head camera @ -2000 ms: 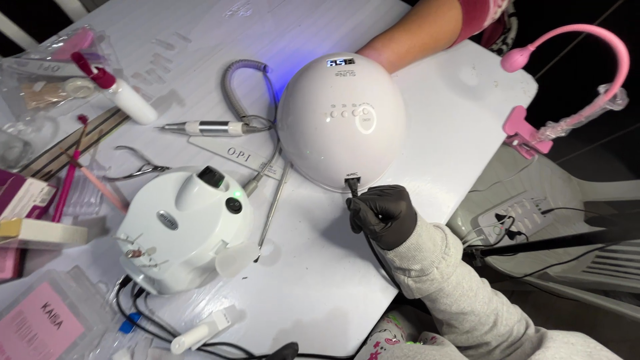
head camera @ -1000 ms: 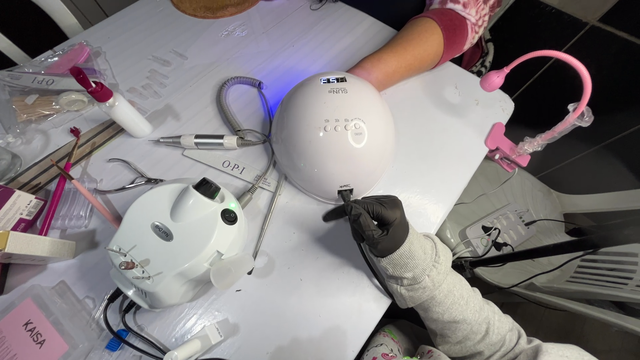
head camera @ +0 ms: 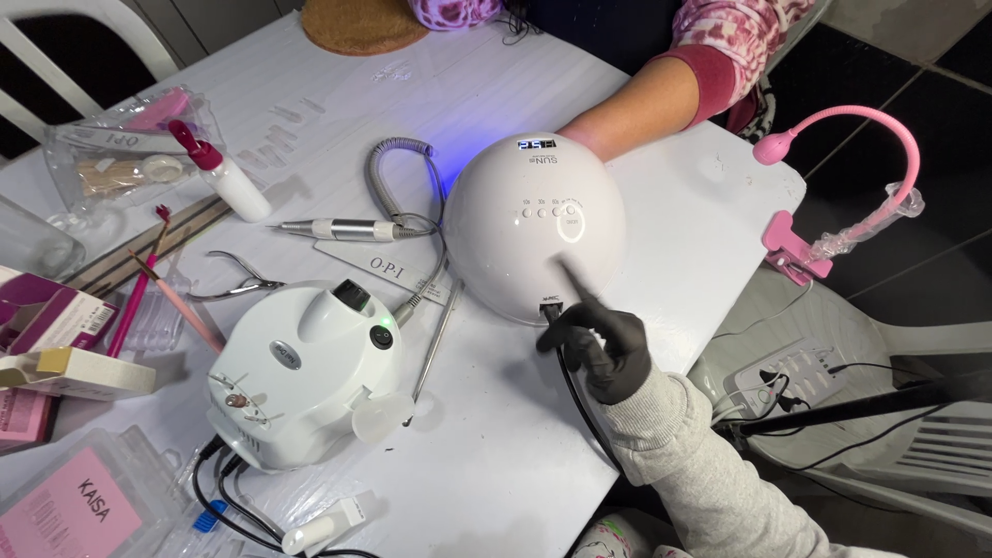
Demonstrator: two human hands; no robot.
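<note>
My right hand [head camera: 601, 349], in a black glove, is at the near edge of a white dome-shaped nail lamp [head camera: 535, 232]. Its index finger points up over the dome and is blurred. The other fingers are bent beside the black cable plug [head camera: 550, 310]; whether they grip it cannot be told. Lit digits show on the lamp's display, and blue light spills from its far left side. Another person's forearm [head camera: 647, 108] reaches behind the lamp, its hand hidden. My left hand is out of view.
Left of the lamp are a white nail drill machine [head camera: 310, 372], its handpiece [head camera: 341, 229], a nail file [head camera: 380, 267], metal nippers [head camera: 252, 279], a white bottle [head camera: 236, 186] and brushes. A pink gooseneck lamp [head camera: 891, 124] is right, above a chair bearing a power strip [head camera: 783, 376].
My right index finger has extended over the dome from its bent pose at the plug. The dark fingertip at the bottom edge two seconds ago is out of view.
</note>
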